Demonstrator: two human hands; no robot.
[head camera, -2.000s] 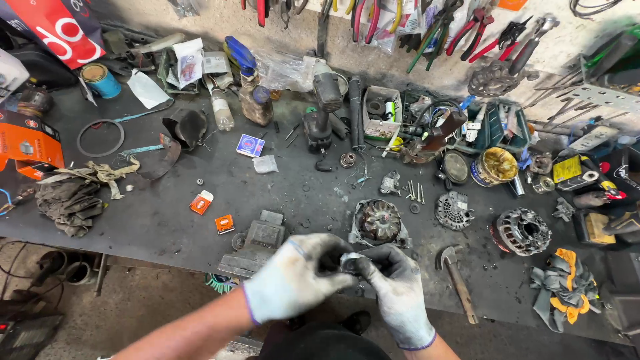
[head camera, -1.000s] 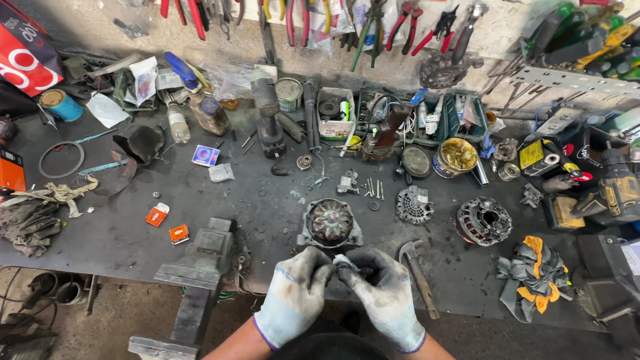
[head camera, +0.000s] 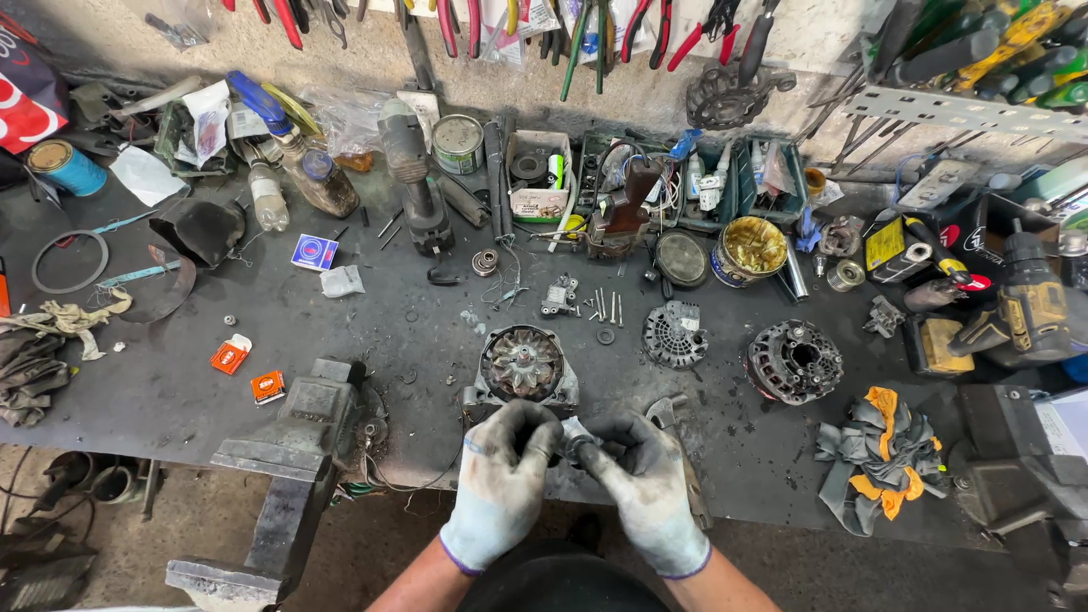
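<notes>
Both hands wear white work gloves with dirty grey fingers and meet at the bench's front edge. My left hand (head camera: 507, 484) has thumb and fingers pinched together; what it holds, if anything, is hidden. My right hand (head camera: 642, 489) grips a small whitish piece (head camera: 580, 433), perhaps cloth or paper, around something dark. Just beyond my left hand lies an alternator housing half with its rotor (head camera: 522, 361). A hammer (head camera: 690, 476) lies partly behind my right hand. Farther right are a round slotted alternator cover (head camera: 675, 334) and another alternator part with windings (head camera: 795, 361).
A bench vise (head camera: 297, 425) projects at the left front. Small orange boxes (head camera: 269, 388), bolts (head camera: 612, 308) and a bearing (head camera: 485, 262) lie about. Behind stand a cordless tool (head camera: 416, 178) and an open grease tin (head camera: 749, 251). A grey and orange glove bundle (head camera: 884, 459) is at right.
The view has shifted to the right. Both hands, lower left in the frame two seconds ago, now sit close together in front of the alternator housing. The whitish piece stays between them.
</notes>
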